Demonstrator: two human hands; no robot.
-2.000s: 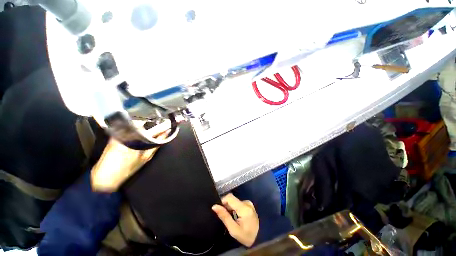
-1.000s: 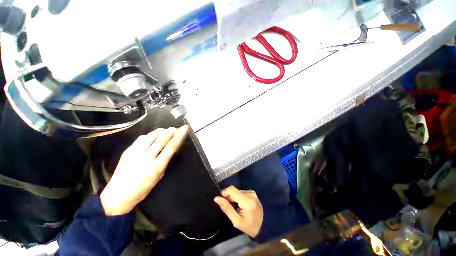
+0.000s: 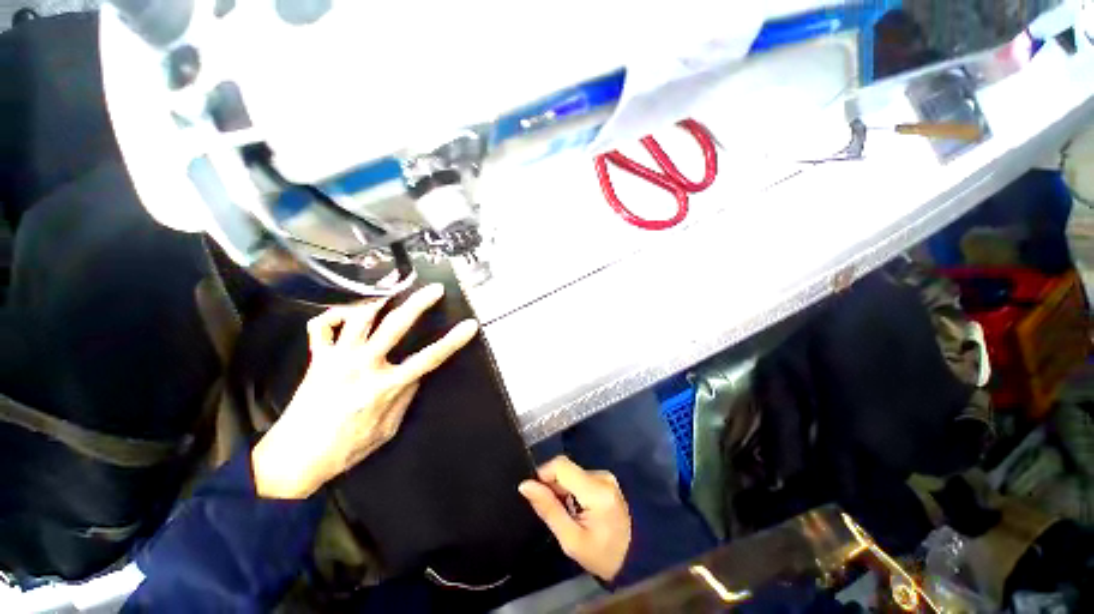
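Note:
The black cloth panel [image 3: 462, 444] runs from the presser foot [image 3: 456, 240] down over the table's front edge. My left hand [image 3: 366, 384] lies on it just below the presser foot, fingers spread, palm down. My right hand [image 3: 583, 510] pinches the panel's right edge between thumb and finger, below the table edge. More black cloth with brown-olive strips [image 3: 108, 446] is piled at the left. The white sewing machine head [image 3: 360, 72] covers the upper left, and its shiny curved guard [image 3: 324, 286] is left of the needle area.
Red scissor handles [image 3: 654, 180] lie on the white table [image 3: 624, 312], right of the needle. A tan-handled tool [image 3: 942, 130] and a thin dark metal tool [image 3: 855, 142] lie further right. Dark garments [image 3: 858, 384], a blue crate [image 3: 680, 434] and a red-orange crate [image 3: 1038, 324] are below.
My left hand has gone from beside the guard onto the panel, and its fingers have now spread. My right hand keeps its pinch on the edge. The camera view has shifted and come back.

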